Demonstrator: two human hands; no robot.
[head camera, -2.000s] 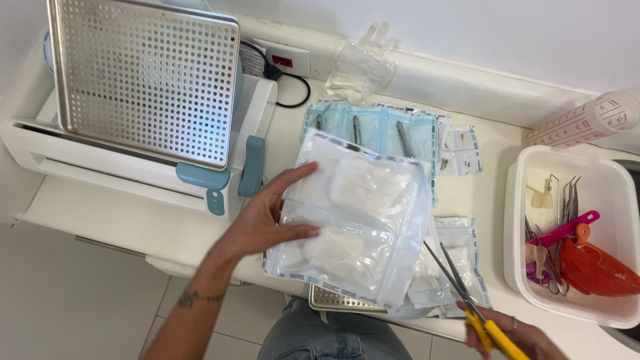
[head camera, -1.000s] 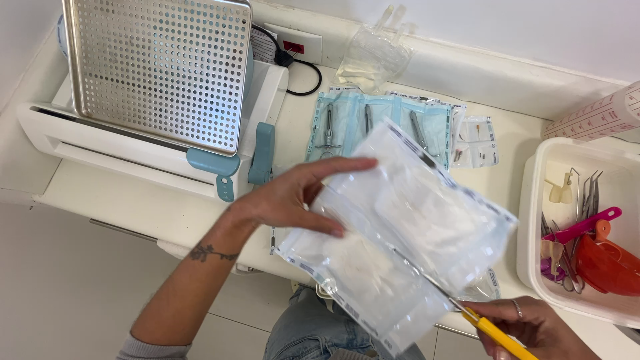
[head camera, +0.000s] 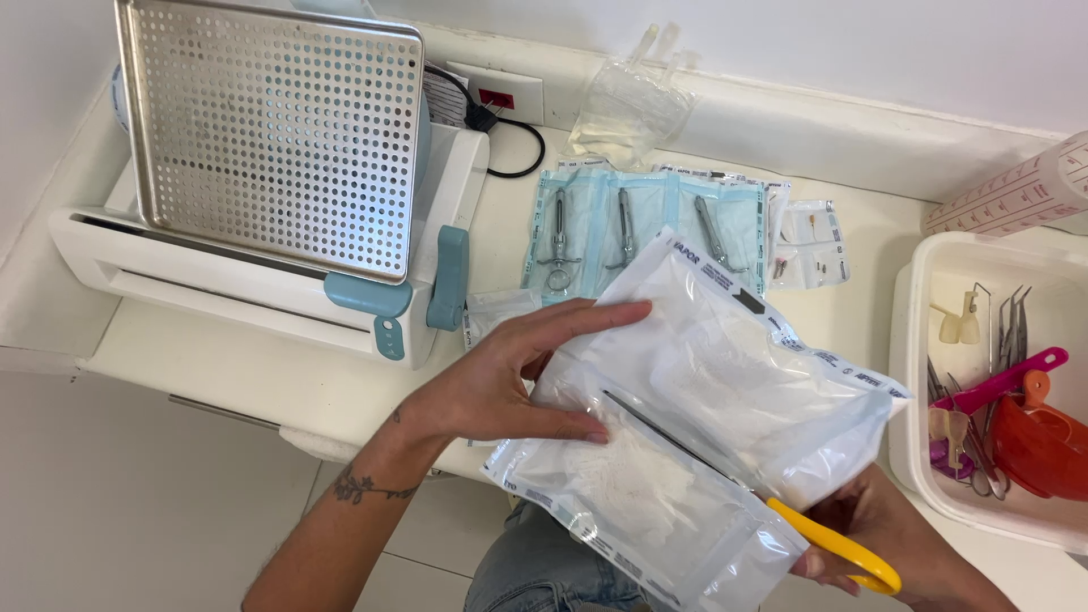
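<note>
My left hand (head camera: 518, 374) grips the left edge of a pair of clear-fronted sterilization pouches (head camera: 722, 374), thumb and fingers spread across it. White material, perhaps gauze, shows inside both pouches. My right hand (head camera: 858, 535), partly hidden behind the pouches, holds scissors by their yellow handle (head camera: 837, 544). The dark blades lie along the line between the two pouches, which are parted near my right hand and joined closer to my left. Just beyond, blue pouches (head camera: 654, 195) with metal dental syringes lie on the counter.
At left stands a white sealing machine (head camera: 255, 289) with a perforated metal tray (head camera: 280, 136) on top. A white tub (head camera: 914, 340) at right holds metal instruments and a red bowl (head camera: 1045, 442). Small pouches (head camera: 812, 246), a clear glove (head camera: 629, 110) and a measuring cup (head camera: 1011, 187) are behind.
The scissors, apart from the pouches two seconds ago, are now between them. A cut has opened along their middle from the right-hand side. The pouches have turned in my left hand.
</note>
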